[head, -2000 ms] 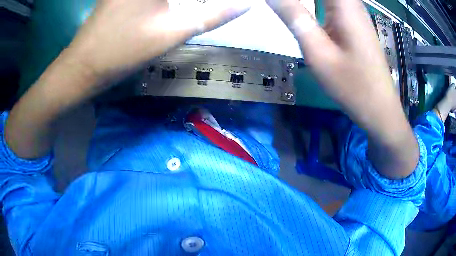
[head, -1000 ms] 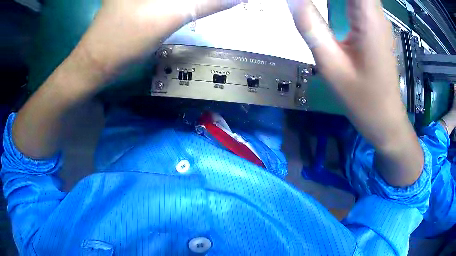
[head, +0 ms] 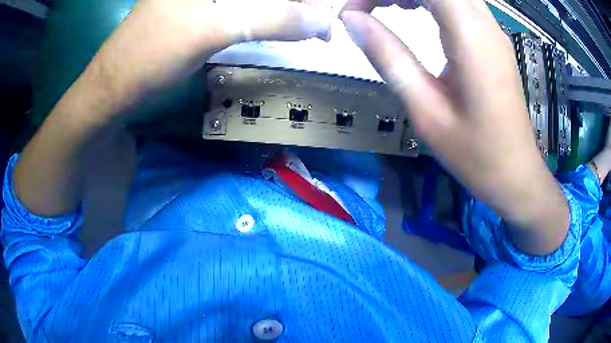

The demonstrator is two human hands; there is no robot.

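Observation:
A metal fixture [head: 321, 137] lies at the near edge of the bench, with dark nests in a row and screws at its ends. A white sheet [head: 301, 57] lies behind it. My left hand [head: 194, 27] reaches over the sheet from the left, partly cut off by the top edge. My right hand [head: 455, 87] is over the sheet's right side and hides the fixture's back right corner. Its thumb and fingers come close together near my left fingertips at the top edge. Whether either hand pinches a tiny part cannot be seen.
More metal fixtures [head: 536, 94] stand side by side at the right, near metal rails. Green bench surface [head: 174, 107] shows at the left. A red-and-white item [head: 311, 191] is at my waist. Another person's blue sleeve [head: 586, 191] is at the right edge.
My right thumb and fingers have come closer together, near my left fingertips. The fixture shifted right in view over the two seconds, then slightly down in the last second.

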